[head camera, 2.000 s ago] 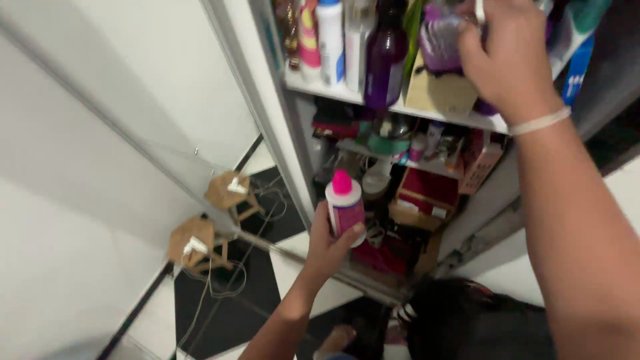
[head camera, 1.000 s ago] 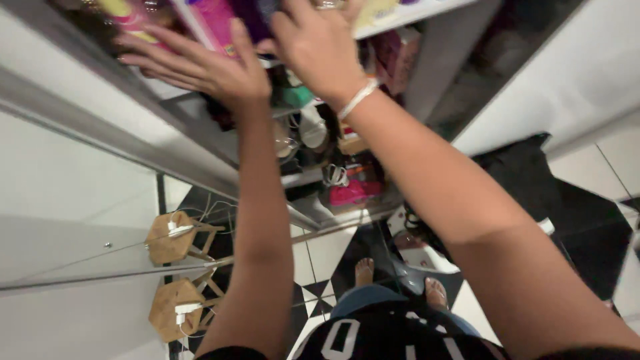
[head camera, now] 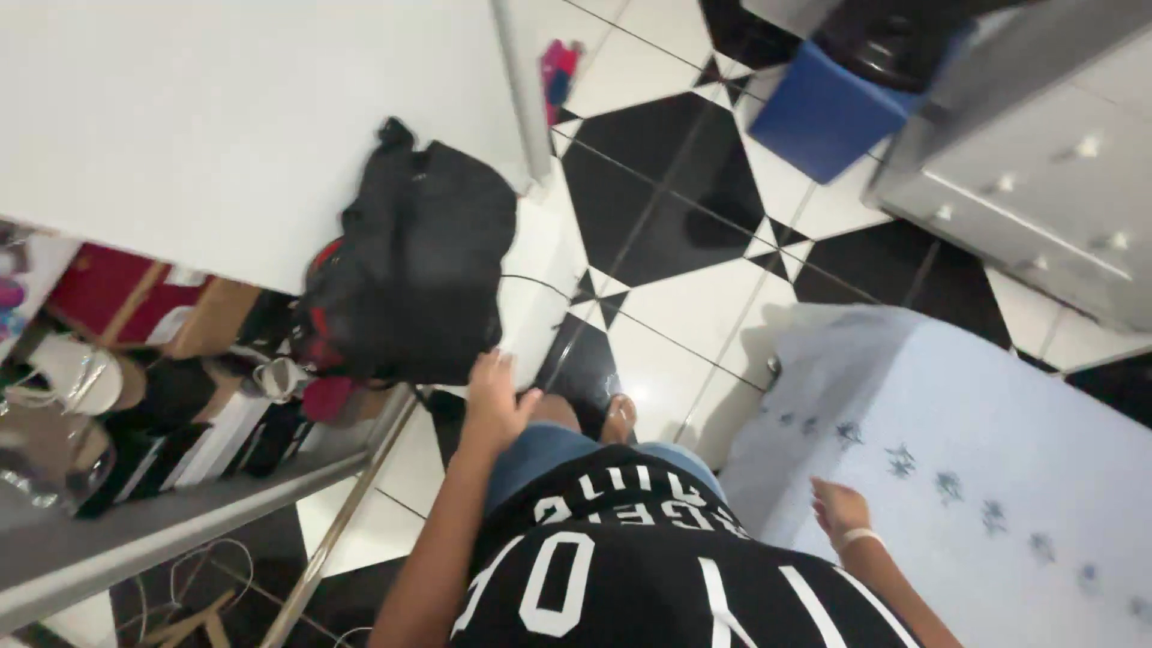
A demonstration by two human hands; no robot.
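My left hand [head camera: 495, 405] hangs low beside a black bag [head camera: 432, 261], its fingers apart and nothing seen in it. The bag rests against the white cabinet panel, near the lower shelves. On the other side, my right hand [head camera: 839, 511], with a white band at the wrist, is over the edge of a light blue bed cover [head camera: 1017, 432] with dark flower shapes. Its fingers look partly curled, and whether it holds something small cannot be made out.
Cabinet shelves at the left hold red boxes [head camera: 108, 292] and shoes [head camera: 76, 373]. A metal floor track [head camera: 342, 513] runs beside them. Across the tiled floor stand a blue bin [head camera: 823, 112] and a white drawer unit [head camera: 1008, 171].
Both hands have left the upper shelf and are now low, on either side of my body. The view has swung far to the right, toward the floor and bed.
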